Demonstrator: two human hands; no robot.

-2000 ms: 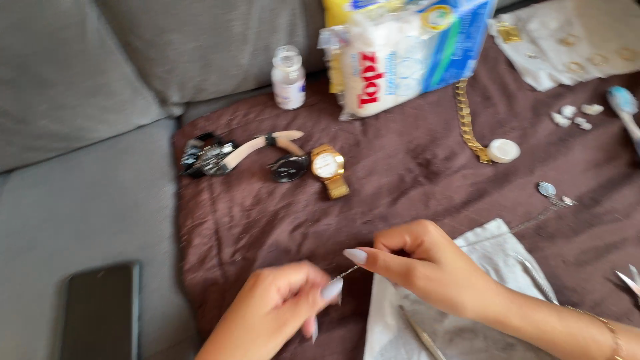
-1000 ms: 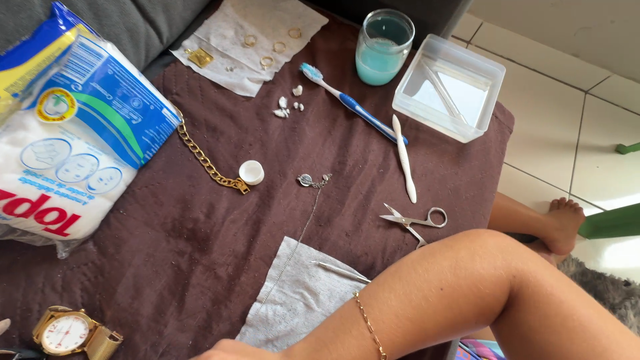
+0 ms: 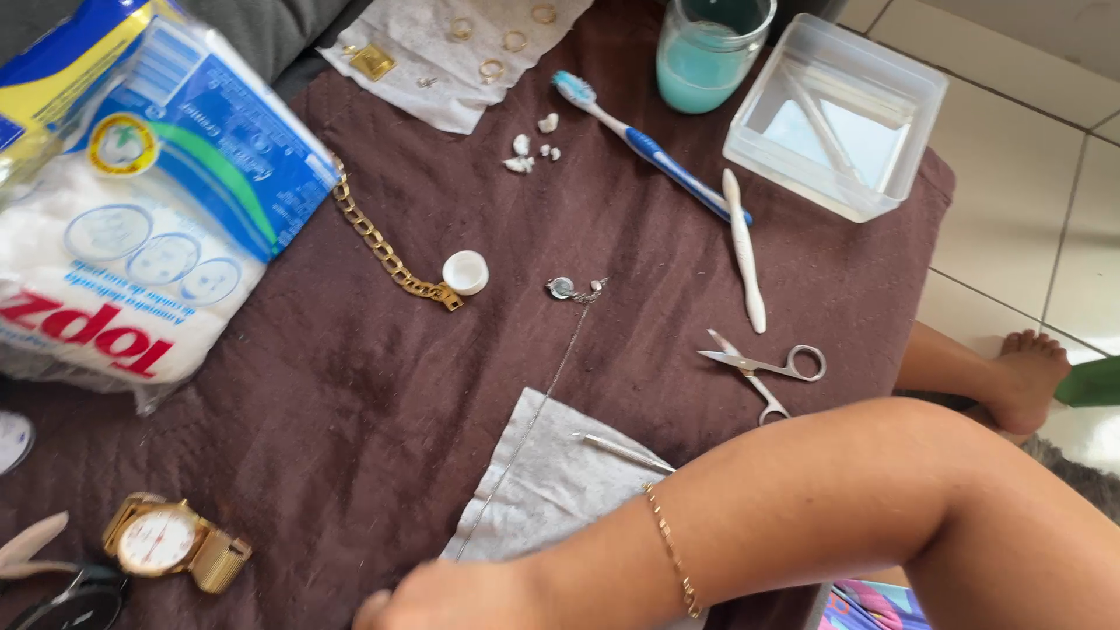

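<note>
My right hand point(image 3: 455, 599) is at the bottom edge, blurred, its fingers mostly out of frame; a gold bracelet point(image 3: 669, 547) is around that wrist. A thin silver chain point(image 3: 525, 429) runs from beside the hand, over a white cloth point(image 3: 560, 499), up to a round silver charm point(image 3: 561, 288) on the brown cover. Whether my fingers hold the chain is hidden. A metal tool point(image 3: 626, 452) lies on the cloth, partly under my forearm. Open scissors point(image 3: 761, 363) and a white plastic tool point(image 3: 744, 254) lie at the right. My left hand is out of view.
A gold bracelet point(image 3: 376, 241) touches a white cap point(image 3: 465, 273). A cotton package point(image 3: 157, 219) and gold watch point(image 3: 166, 538) lie left. A toothbrush point(image 3: 652, 149), glass of blue liquid point(image 3: 704, 66) and clear plastic box point(image 3: 827, 118) stand or lie toward the back, near a cloth with rings point(image 3: 446, 79).
Two seconds ago both hands showed, pinching the thin chain; now only the right shows, partly. The view has swung right since then.
</note>
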